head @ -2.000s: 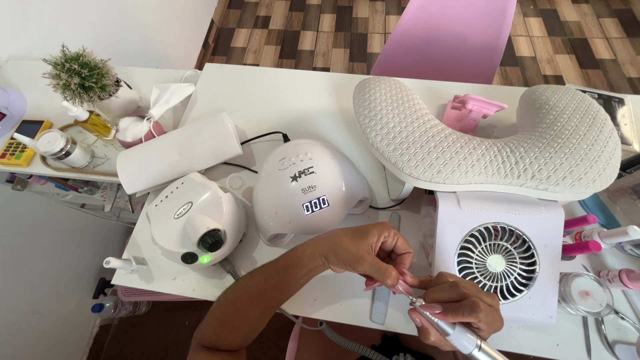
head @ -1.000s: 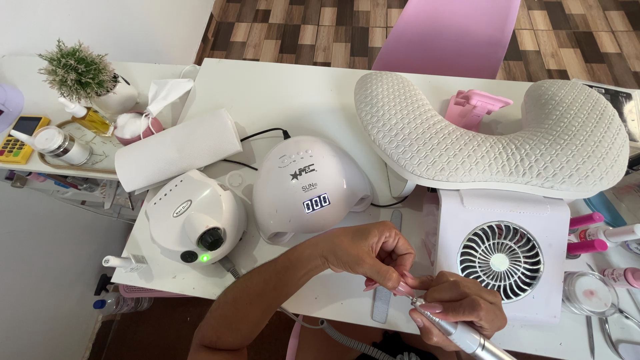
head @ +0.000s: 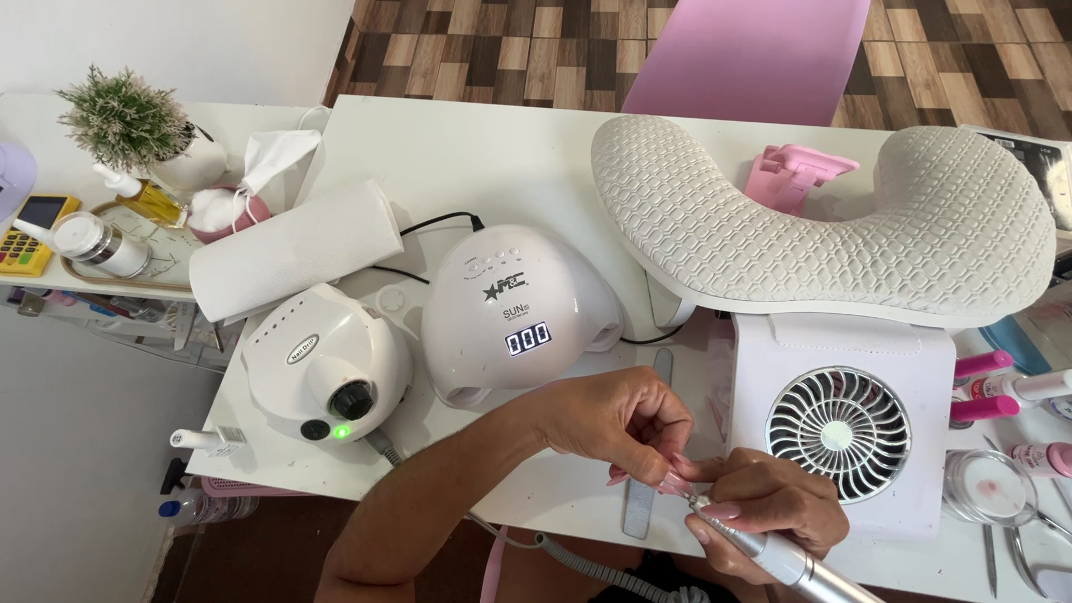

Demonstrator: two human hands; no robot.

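Note:
My right hand [head: 766, 511] is closed around a silver and white nail drill handpiece [head: 787, 563], whose tip points up and left. My left hand [head: 632, 427] meets it at that tip, thumb and fingers pinched together; whether they pinch a bit or something else at the tip cannot be told. Long pink nails show on both hands. A grey nail file [head: 638, 509] lies on the table under my left hand. The white nail drill control unit [head: 327, 368], its green light lit, stands left of a white nail lamp [head: 515, 310] with a lit display.
A white dust collector fan [head: 837, 434] stands beside my right hand, below a curved textured armrest [head: 821, 243] with a pink phone stand [head: 791, 180] behind it. A paper towel roll [head: 297, 251] lies at left. The coiled cord [head: 599, 571] hangs at the front edge. Bottles and a glass jar [head: 988, 486] sit at right.

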